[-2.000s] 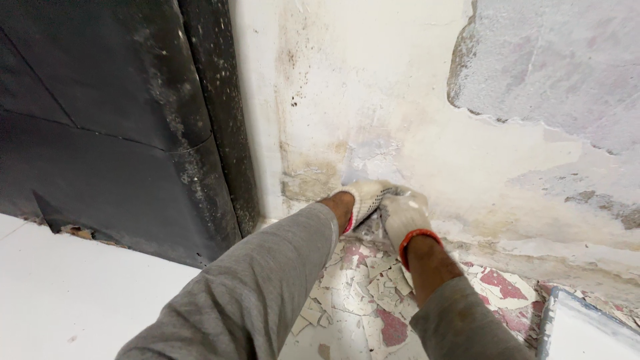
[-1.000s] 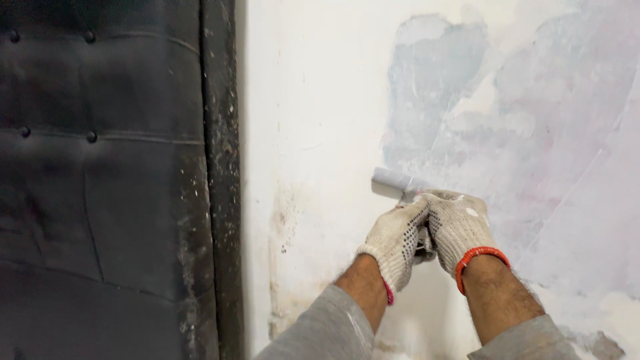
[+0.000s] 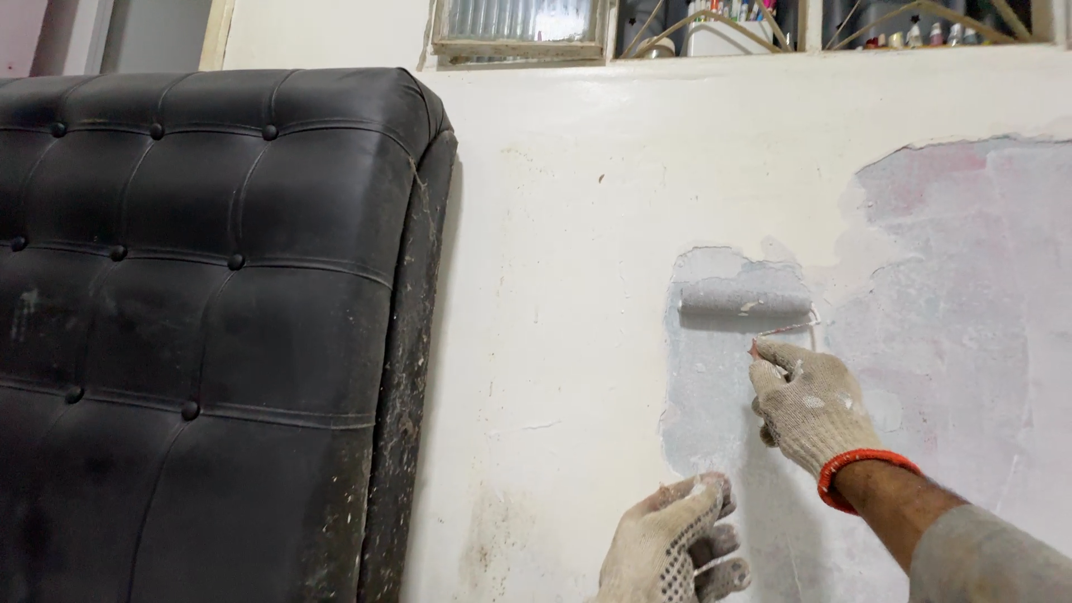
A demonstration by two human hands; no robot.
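Observation:
My right hand (image 3: 808, 402), in a knitted glove with an orange cuff, grips the handle of a paint roller (image 3: 745, 303). The grey sleeve of the roller lies level against a bluish bare patch (image 3: 712, 402) on the cream wall (image 3: 569, 251), below the patch's upper edge. Most of the handle is hidden by the fingers. My left hand (image 3: 678, 544), in a dotted glove, is below and left of the right one, fingers apart and curled, holding nothing.
A black tufted, buttoned headboard or cushion (image 3: 193, 318) stands upright at the left, its side dusty. Above are a ribbed glass window pane (image 3: 523, 21) and openings with small bottles (image 3: 934, 35) behind metal bars. A larger peeled area (image 3: 963, 293) spreads right.
Both hands were together low at the wall, then higher. Now my left hand is off the roller, and my right hand holds it alone, higher up the wall. The view has tilted up.

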